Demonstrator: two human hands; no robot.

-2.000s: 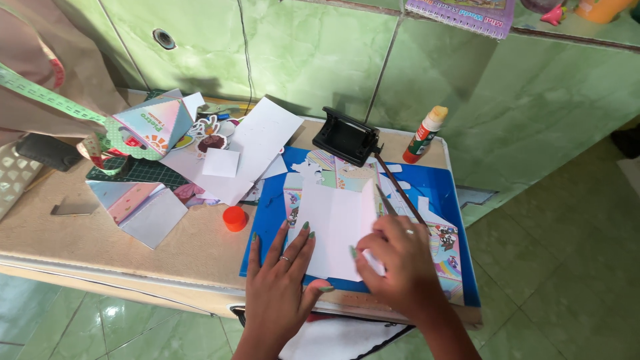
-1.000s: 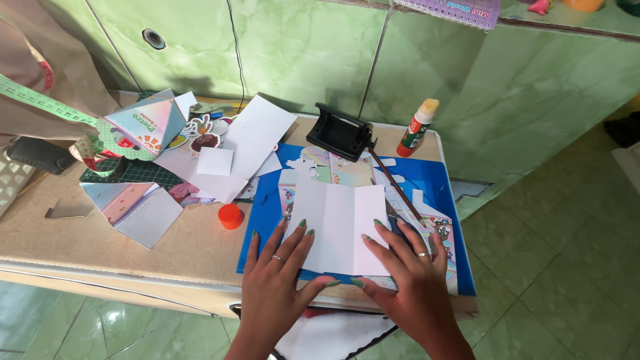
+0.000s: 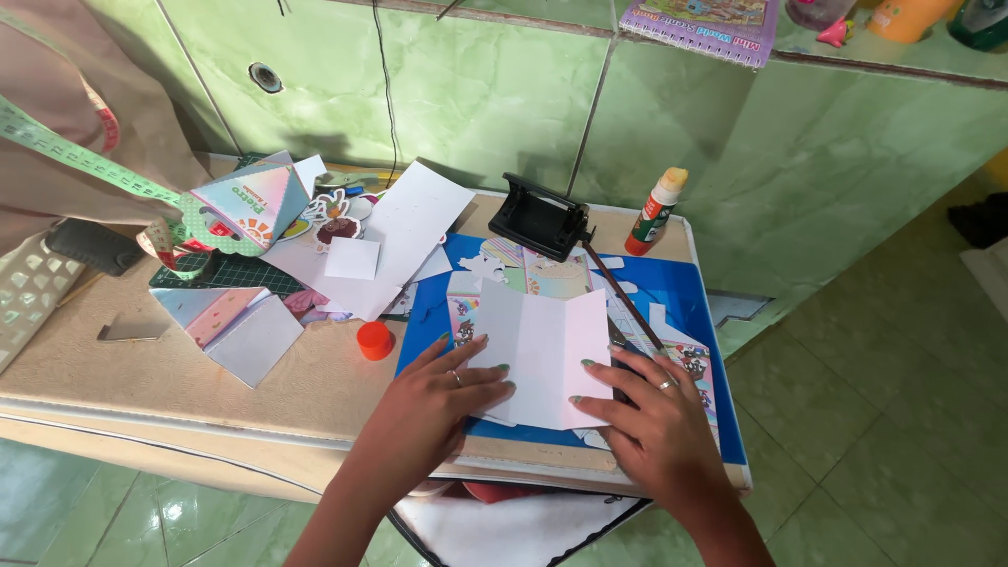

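Observation:
A creased white sheet of paper (image 3: 539,354) stands slightly folded over a blue mat (image 3: 433,307) and printed paper cutouts (image 3: 551,272). My left hand (image 3: 441,378) rests on its left panel, fingers spread. On the right panel lie fingertips of my right hand (image 3: 654,402), whose other fingers are over a dark tool, partly hidden, perhaps scissors or a knife. A thin brown stick (image 3: 626,299) slants just above that hand. Behind the mat are a black hole punch (image 3: 539,216) and an uncapped glue stick (image 3: 656,213); its orange cap (image 3: 374,340) sits left of the mat.
Folded printed paper boxes (image 3: 252,201), white sheets (image 3: 417,228), stickers (image 3: 335,216) and a green cutting mat (image 3: 268,272) crowd the left side. A green tape measure (image 3: 87,157) hangs there. Green tiled wall (image 3: 488,102) rises behind the table; its front edge (image 3: 197,453) is near my arms.
My right hand was pinched over the paper's right side two seconds ago, beside a pointed tool; now its fingers are spread. The paper's side panels now tilt up more.

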